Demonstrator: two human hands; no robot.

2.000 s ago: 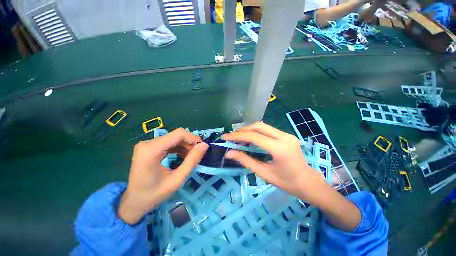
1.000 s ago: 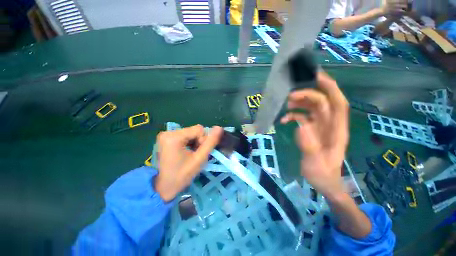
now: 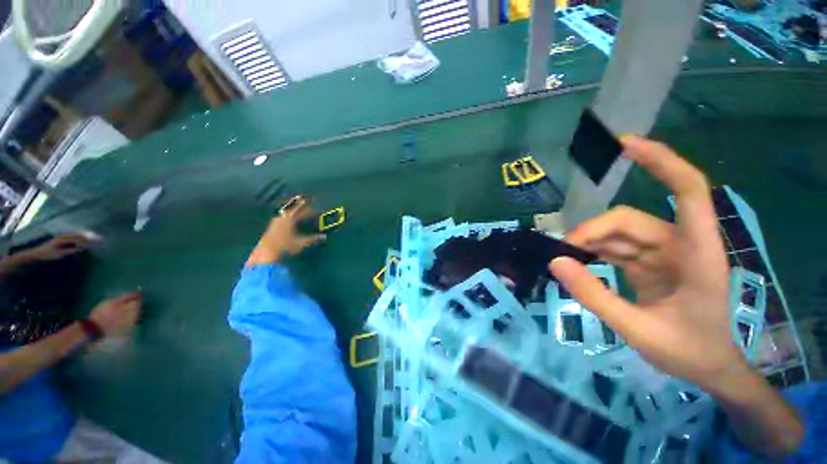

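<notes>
My left hand (image 3: 283, 233) reaches out over the green surface, fingers apart. A yellow-trimmed housing (image 3: 291, 204) is at its fingertips; contact is unclear. Another yellow-trimmed housing (image 3: 333, 218) lies just right of it. My right hand (image 3: 666, 272) is raised, with a small dark rectangle (image 3: 595, 147) on its index fingertip. Its thumb and another finger are close together before a dark pile (image 3: 494, 256); whether they pinch anything is unclear. A pale blue carrier strip with dark rectangles (image 3: 544, 404) lies on the heap of pale blue liners (image 3: 413, 308).
Yellow-trimmed housings (image 3: 523, 172) lie beyond the heap, near a grey post (image 3: 635, 82). More yellow trim shows at the heap's left edge. A crumpled clear bag (image 3: 409, 63) is at the far side. Another person's hands (image 3: 116, 314) are at far left by a dark pile.
My left hand has left the carrier strip and moved left to the housings. The strip now lies on the heap. My right hand still carries the dark rectangle. The view has turned left.
</notes>
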